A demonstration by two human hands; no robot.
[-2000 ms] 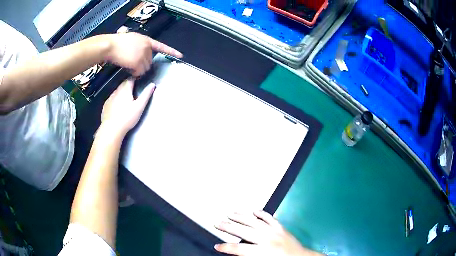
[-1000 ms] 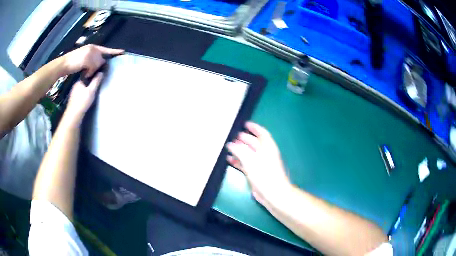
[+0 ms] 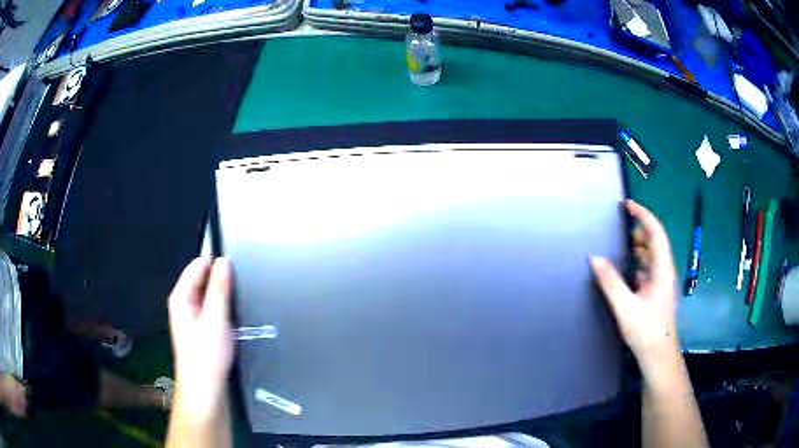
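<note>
A closed laptop [image 3: 429, 280] with a plain silver-grey cover lies flat in front of me, its two dark hinge notches along the far edge. Two small clear strips [image 3: 279, 402] are on the cover near its left side. My left hand [image 3: 201, 315] grips the laptop's left edge, thumb on top. My right hand [image 3: 644, 280] grips the right edge, thumb on the cover and fingers at the side, partly hidden. A black mat [image 3: 420, 133] shows beyond the far edge. Whether the laptop is lifted or rests on something, I cannot tell.
A clear bottle with a black cap [image 3: 423, 57] stands at the back. Pens and thin tools [image 3: 758, 262] lie at the right. An opened laptop base [image 3: 39, 166] is at the far left, beside another black mat [image 3: 149, 149]. Part of a person [image 3: 13, 394] shows lower left.
The view has swung right. The earlier cover and the pointing hand are out of sight. Both my hands are now on a laptop cover with clear strips, close in front of me.
</note>
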